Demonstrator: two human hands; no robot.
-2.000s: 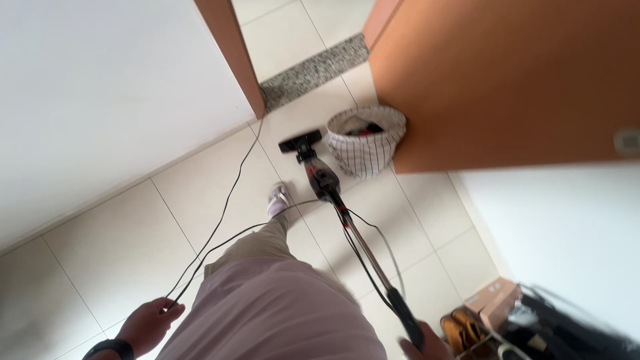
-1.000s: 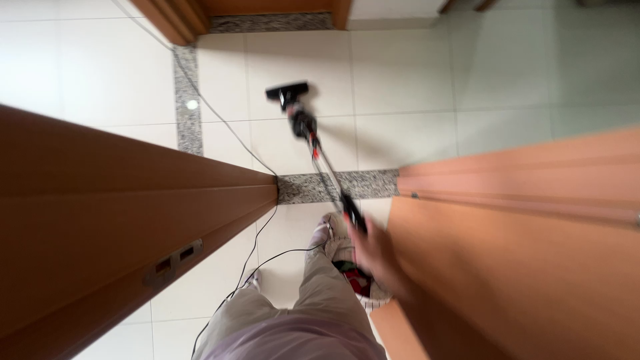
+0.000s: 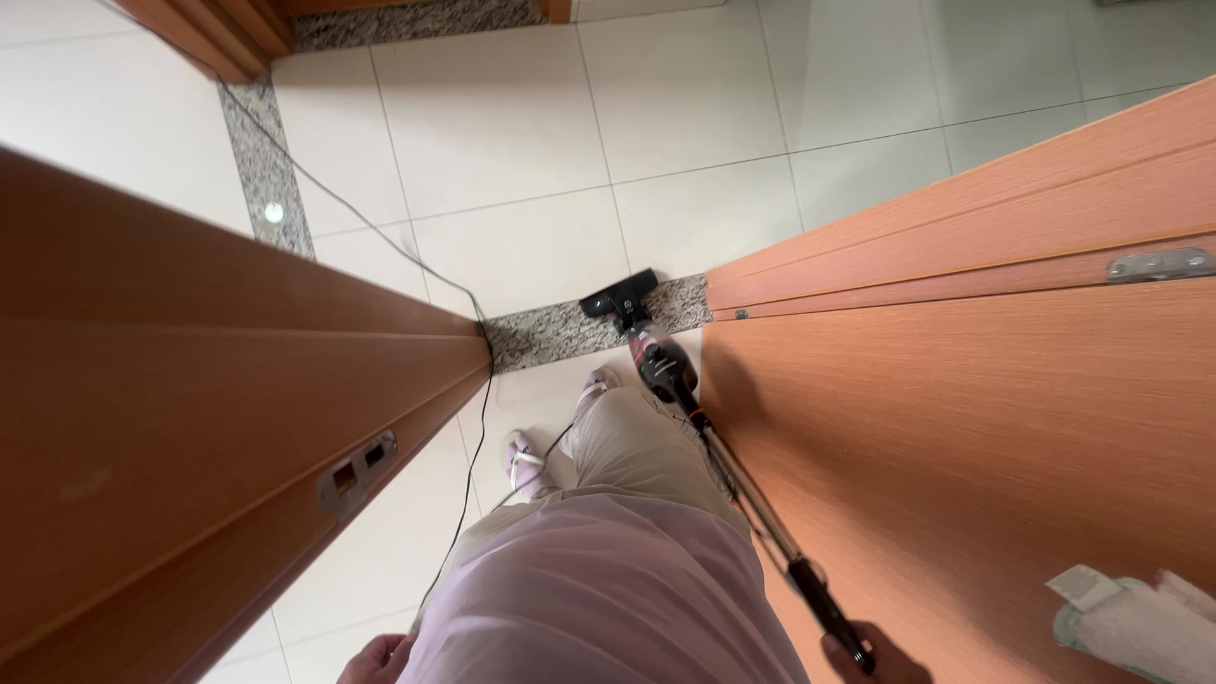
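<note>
My right hand (image 3: 879, 655) grips the black handle of a corded stick vacuum cleaner (image 3: 665, 366) at the lower right. The vacuum's black floor head (image 3: 619, 294) rests at the granite threshold (image 3: 551, 334), partly over its far edge. At the bottom left, my left hand (image 3: 378, 659) is curled around or against the thin black power cord (image 3: 483, 418), though its fingers are partly cut off. From there the cord runs up across the threshold and over the hallway tiles to the far left doorway.
A wooden door frame with a metal strike plate (image 3: 356, 473) stands close on the left, and an open wooden door (image 3: 950, 408) on the right. A round doorstop-like disc (image 3: 275, 212) sits on another granite strip (image 3: 266, 157). A whitish cloth item (image 3: 1130, 617) is at lower right.
The vacuum head has come back from the hallway tiles to the threshold, and my right hand has drawn back toward my body. My left hand, unseen a second ago, shows again.
</note>
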